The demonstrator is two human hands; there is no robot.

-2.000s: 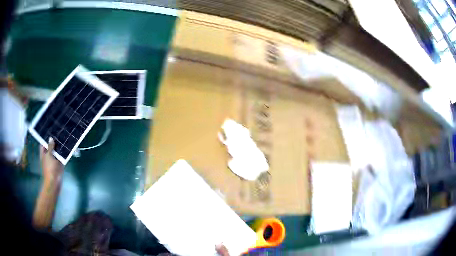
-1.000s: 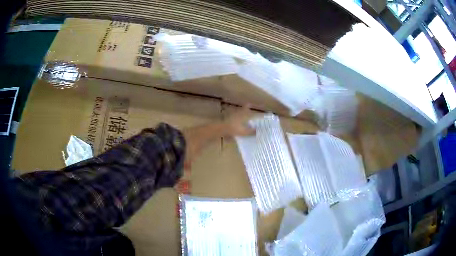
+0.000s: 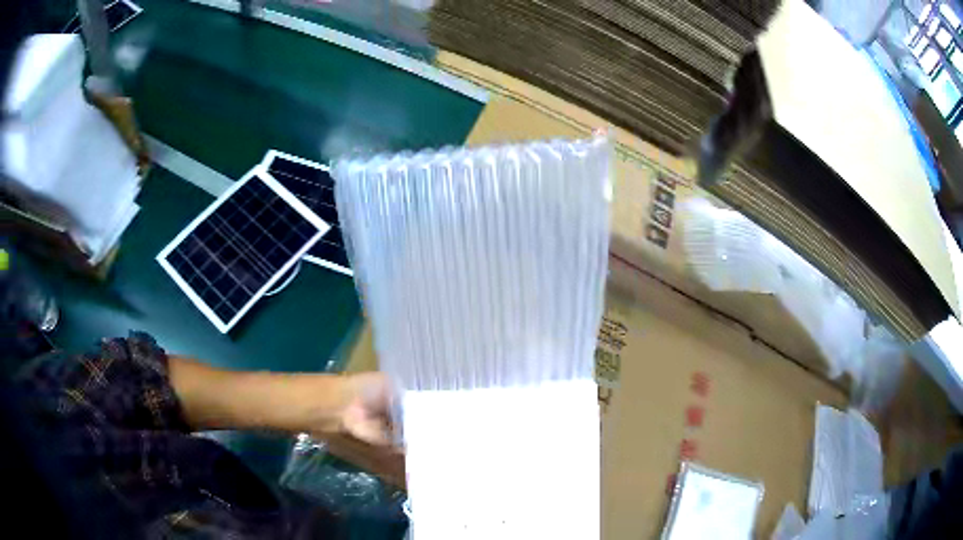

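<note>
A clear air-column bag (image 3: 480, 264) with parallel ribs stands up in front of me. A plain white panel-sized piece (image 3: 502, 464) meets its lower end; whether it is inside the bag I cannot tell. My left hand (image 3: 370, 411) grips the left edge where bag and white piece meet, its fingers partly hidden behind. My right hand is not in view. A dark gridded solar panel (image 3: 243, 250) with a white frame lies left on the green bench, overlapping another panel partly hidden behind the bag.
A flat carton (image 3: 655, 359) covers the bench. A packed panel (image 3: 713, 504) and more air-column bags (image 3: 845, 459) lie right. Flattened cartons (image 3: 591, 79) are stacked at the back. A carton with a white pile (image 3: 74, 158) stands left, near another panel (image 3: 111, 16).
My left hand has come back from the bags at right and now holds an air-column bag up with the white piece. The view has swung left, bringing the solar panels back in.
</note>
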